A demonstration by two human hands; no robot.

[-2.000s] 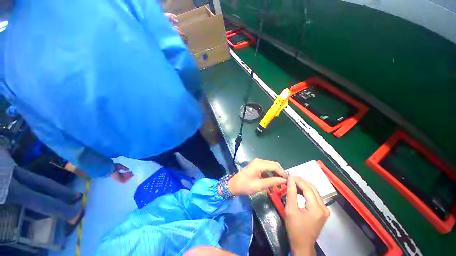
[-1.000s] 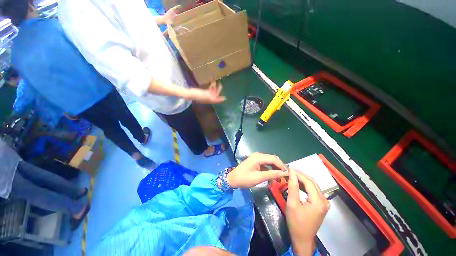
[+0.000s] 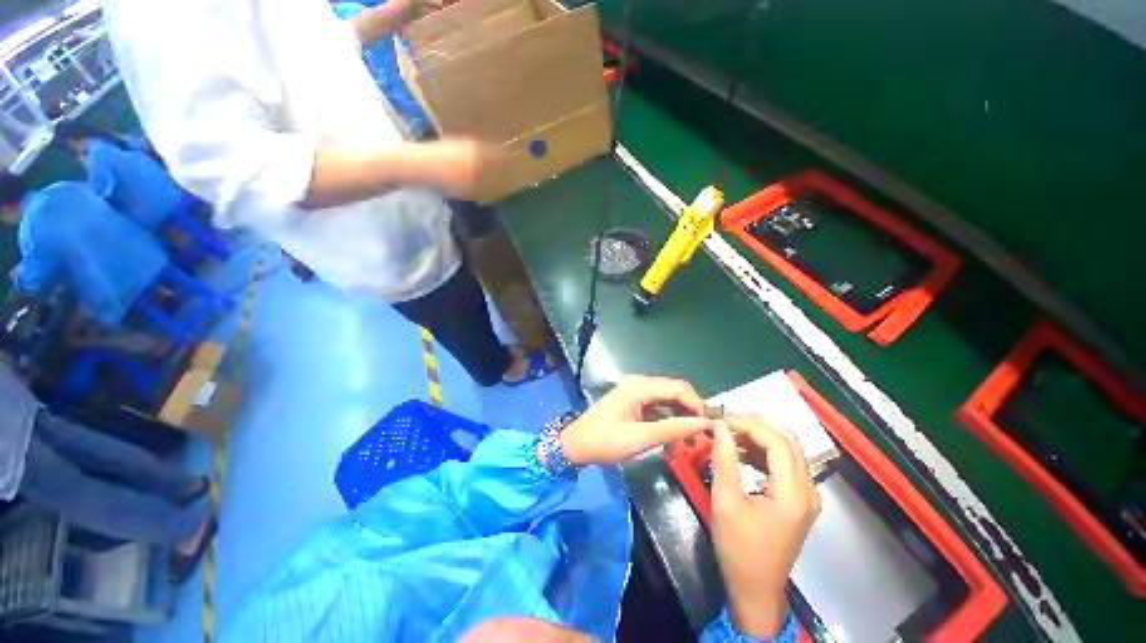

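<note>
A tablet assembly with a large silver-white rectangle lies in a red frame at the lower right. A stack of white sheets rests over the frame's far end. My left hand and my right hand meet fingertip to fingertip above the stack's near edge. Their thumbs and forefingers pinch a tiny bit between them. It is too small to name, and the fingers partly hide it.
A yellow electric screwdriver lies beyond my hands, beside a small round dish and a hanging cord. Red-framed tablets lie in the rear lane. A cardboard box and a person in white are at the far left.
The person in blue who was close at the left is gone from view. The person in white has swung an arm toward the box. My hands keep nearly the same pinch.
</note>
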